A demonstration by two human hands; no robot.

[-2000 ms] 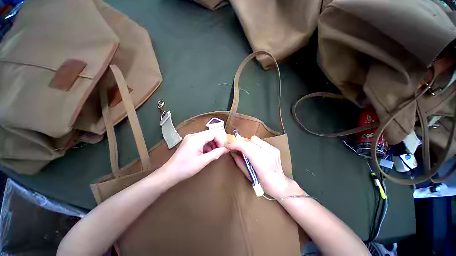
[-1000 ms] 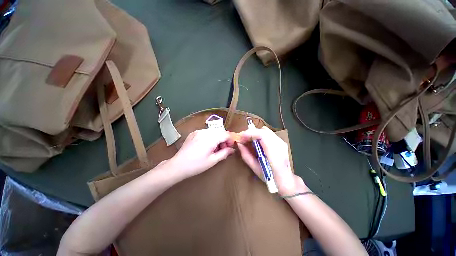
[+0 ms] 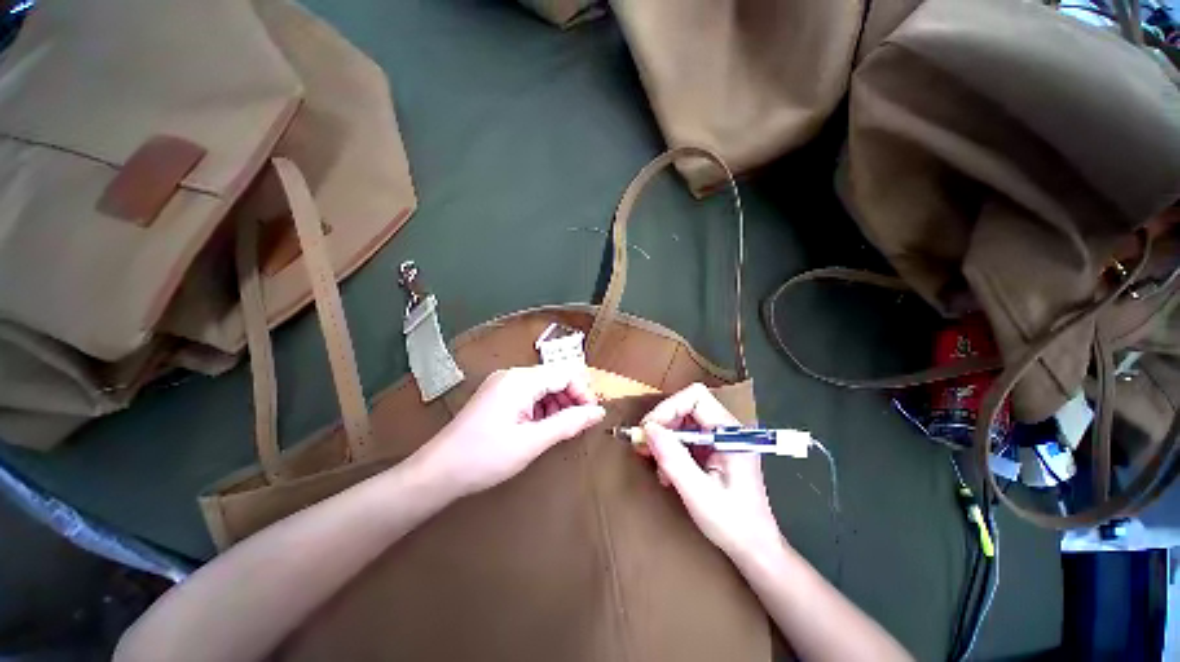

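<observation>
A large tan tote bag (image 3: 518, 543) lies in front of me, its mouth edge away from me and orange-brown lining (image 3: 498, 349) showing. My left hand (image 3: 518, 420) pinches the bag's mouth edge near the centre seam, beside the pale wrapped ring tab (image 3: 562, 347). My right hand (image 3: 705, 466) holds a white pen-shaped tool (image 3: 731, 441) lying nearly level, its metal tip pointing left at the centre seam just below the left fingertips. Whether the tip touches is unclear. A thin cord runs from its rear. The closure tab with snap hook (image 3: 428, 343) lies beyond the mouth edge.
Stacked tan bags (image 3: 155, 78) with a leather patch (image 3: 153, 179) are at left. Heaped bags (image 3: 996, 142) are at right, with a red can (image 3: 964, 369) and a black cable with a yellow part (image 3: 977, 524) on the green table (image 3: 505, 155). A plastic liner (image 3: 91, 524) shows lower left.
The right hand has moved down, away from the left fingers, and the tool has turned from steep to nearly level, tip leftward. The left hand still pinches the mouth edge. The view has shifted slightly.
</observation>
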